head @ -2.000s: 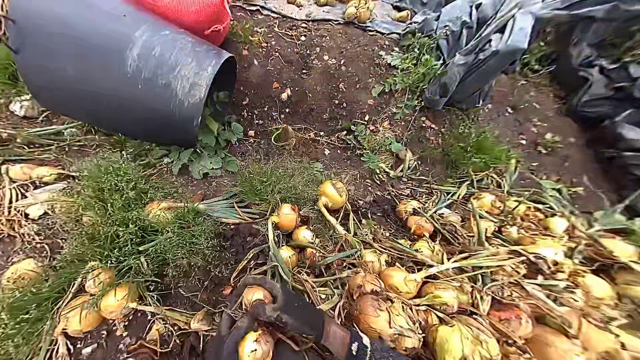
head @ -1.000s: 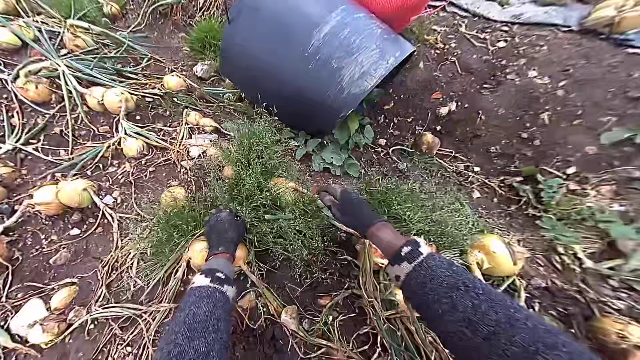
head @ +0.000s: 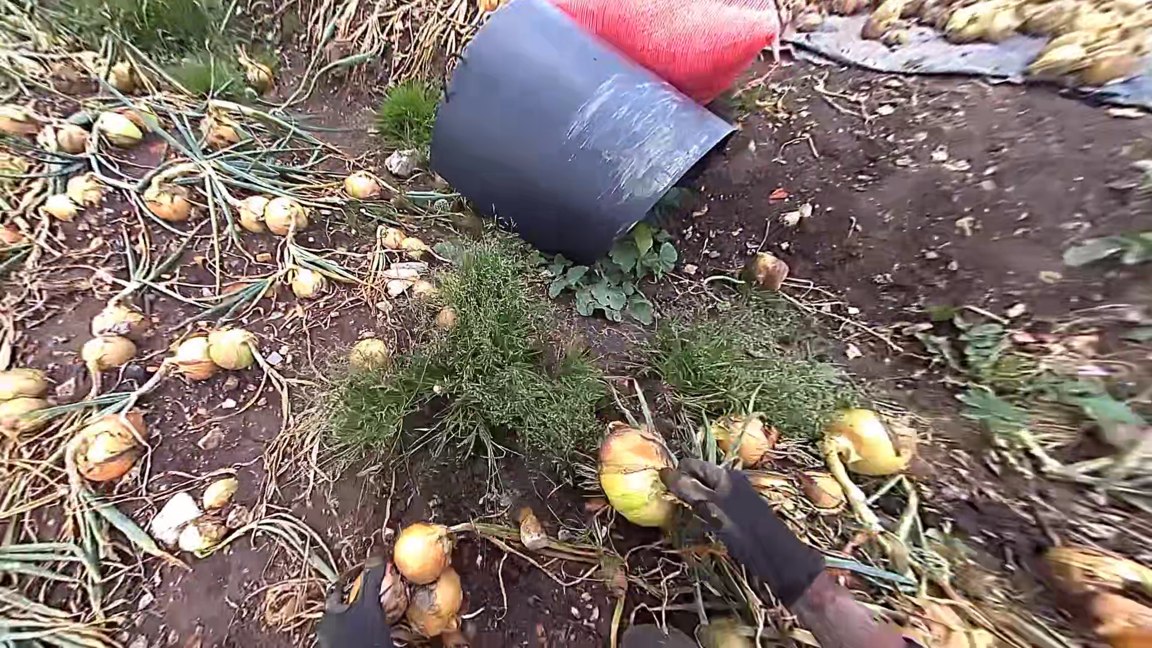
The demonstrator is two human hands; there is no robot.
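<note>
A dark glove covers my left hand (head: 360, 612) at the bottom edge, its fingers around a small cluster of yellow onions (head: 434, 589). My right hand (head: 742, 522), also gloved, has its fingertips on the side of a large yellow-green onion (head: 634, 474); whether it grips the onion is not clear. Just right of that hand lie more onions, one large and shiny (head: 867, 441) with a bent neck. Dry onion stalks (head: 540, 543) stretch across the soil between my hands.
A dark plastic tub (head: 567, 126) lies tipped on its side ahead, against a red mesh sack (head: 684, 40). Weedy grass (head: 504, 360) grows before it. Onions with green tops (head: 286, 216) are spread at the left. More onions rest on a grey sheet (head: 918, 49) at the upper right.
My left hand has moved from the onion by the grass down to the bottom edge. My right hand has left the grass and is now at the large onion.
</note>
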